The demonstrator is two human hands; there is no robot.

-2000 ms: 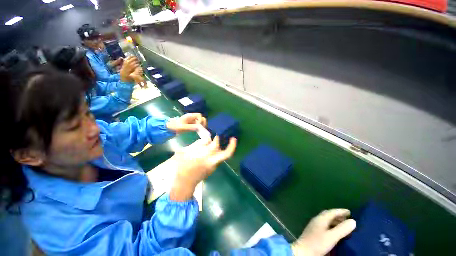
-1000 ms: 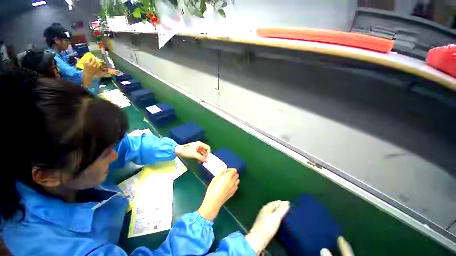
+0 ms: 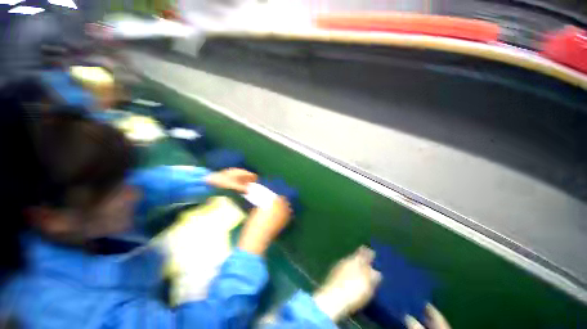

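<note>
The frame is blurred. A dark navy box (image 3: 402,279) lies on the green conveyor belt (image 3: 335,225) at the lower right, in front of me. My left hand (image 3: 351,279), in a pale glove, is at the box's left side with its fingertips touching or very near it. Only the fingertips of my right hand (image 3: 428,319) show at the bottom edge, at the box's near side. Whether either hand grips the box cannot be told.
At left a person in a blue smock (image 3: 212,270) holds a small white label (image 3: 259,195) by another navy box (image 3: 280,193). Yellow-white sheets (image 3: 193,247) lie before them. More navy boxes line the belt further back. A shelf (image 3: 412,40) with red items runs above the grey panel.
My view has turned and blurred. My left hand stays at the box's left side, and my right fingertips have come into view since the oldest frame. The neighbour's label has shifted slightly left and up.
</note>
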